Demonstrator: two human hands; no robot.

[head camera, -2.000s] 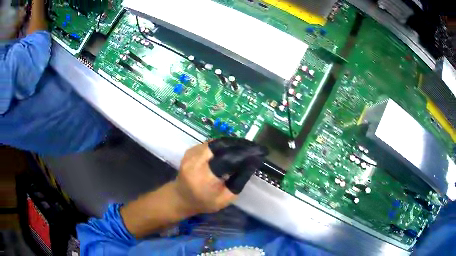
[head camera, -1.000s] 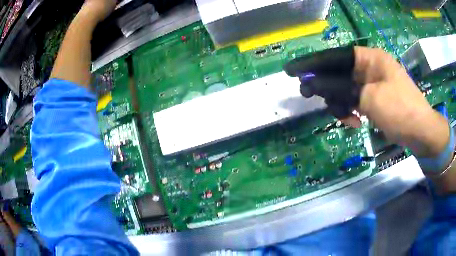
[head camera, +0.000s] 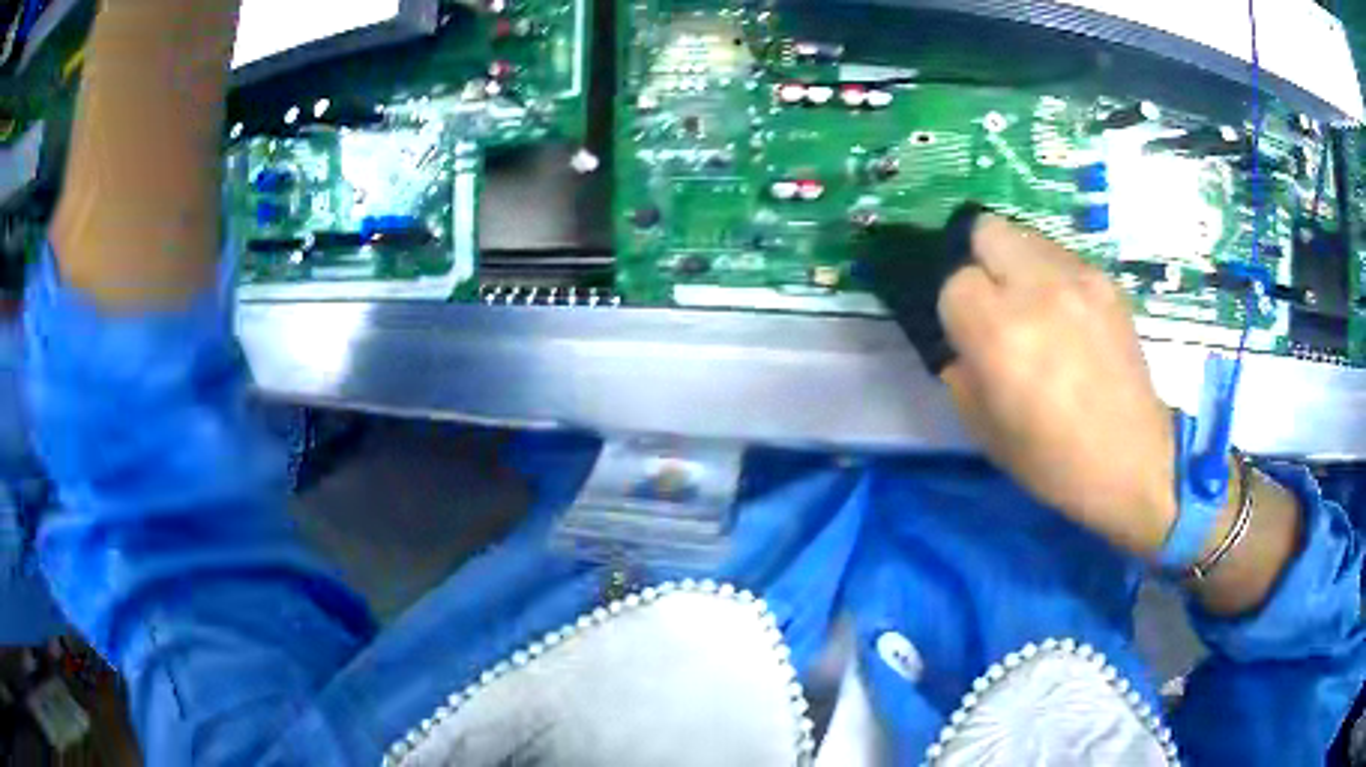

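A green circuit board (head camera: 959, 165) lies flat in front of me, with white printed outlines, small red-and-white capacitors (head camera: 824, 95) and blue parts (head camera: 1091, 195). My right hand (head camera: 1049, 367) is over its front edge, with black covers on bent fingertips pointing down-left at the board. The fingertips overlap in the picture, so I cannot tell if they hold a small part. A blue strap and a metal bangle are at that wrist. My left forearm (head camera: 143, 165) reaches up along the left side; the left hand is cut off by the top edge.
A wide silver rail (head camera: 599, 367) runs between my body and the boards. A second green board (head camera: 352, 195) lies to the left, beside a dark rectangle (head camera: 539, 202) with a row of pins. Long heat sinks cross the top. A thin blue cord (head camera: 1255, 165) hangs at the right.
The view has swung and the boards sit differently in it. My right hand has gone from above the white heat sink to the board's front edge. My left hand has left the picture.
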